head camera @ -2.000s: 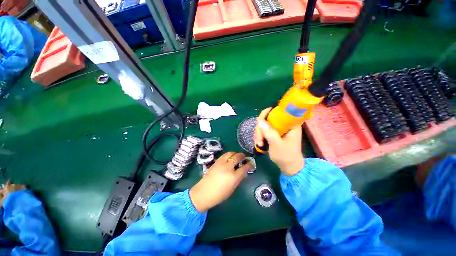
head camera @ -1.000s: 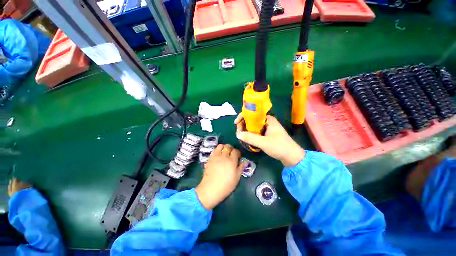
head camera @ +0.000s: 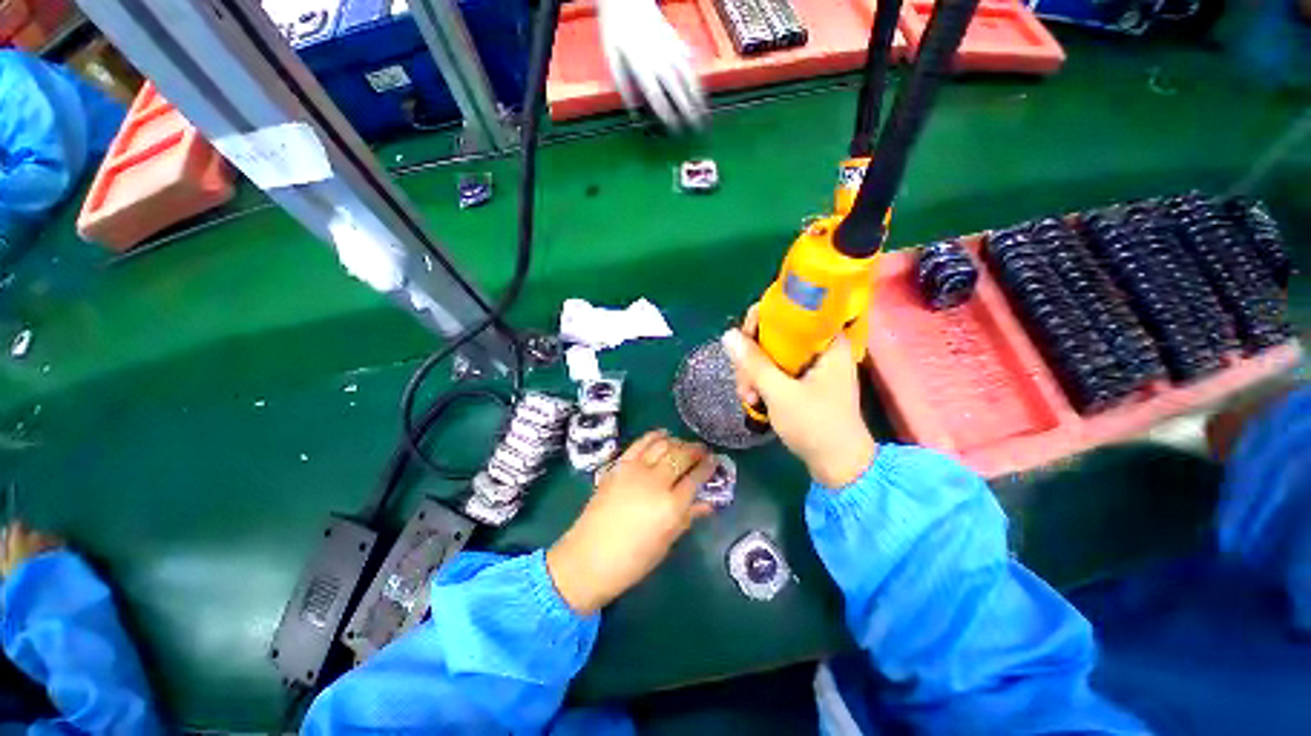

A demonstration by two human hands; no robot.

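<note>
My right hand (head camera: 812, 410) is closed round the yellow-orange electric screwdriver (head camera: 817, 295), which leans with its lower end at the right edge of the round grey screw dish (head camera: 712, 391). My left hand (head camera: 633, 521) rests on the green bench with its fingertips on a small silvery flanged unit (head camera: 718, 482); the fingers partly cover it. A second such unit (head camera: 759, 565) lies alone, nearer to me. Stacked silvery units (head camera: 521, 457) stand left of my left hand, with a shorter stack (head camera: 594, 426) beside them. The screwdriver's tip is hidden.
A salmon-pink tray (head camera: 966, 377) with black round parts (head camera: 1136, 295) lies at right. A second yellow screwdriver (head camera: 851, 180) hangs behind mine. Power boxes (head camera: 325, 597), a looped cord and a slanting metal post (head camera: 309, 173) are at left. Another person's white-gloved hand (head camera: 656, 65) reaches over the far trays.
My right hand has swung the screwdriver rightward off the dish's middle and tilted it since one second ago. A gloved hand has appeared at the far side. The far-side units have shifted right.
</note>
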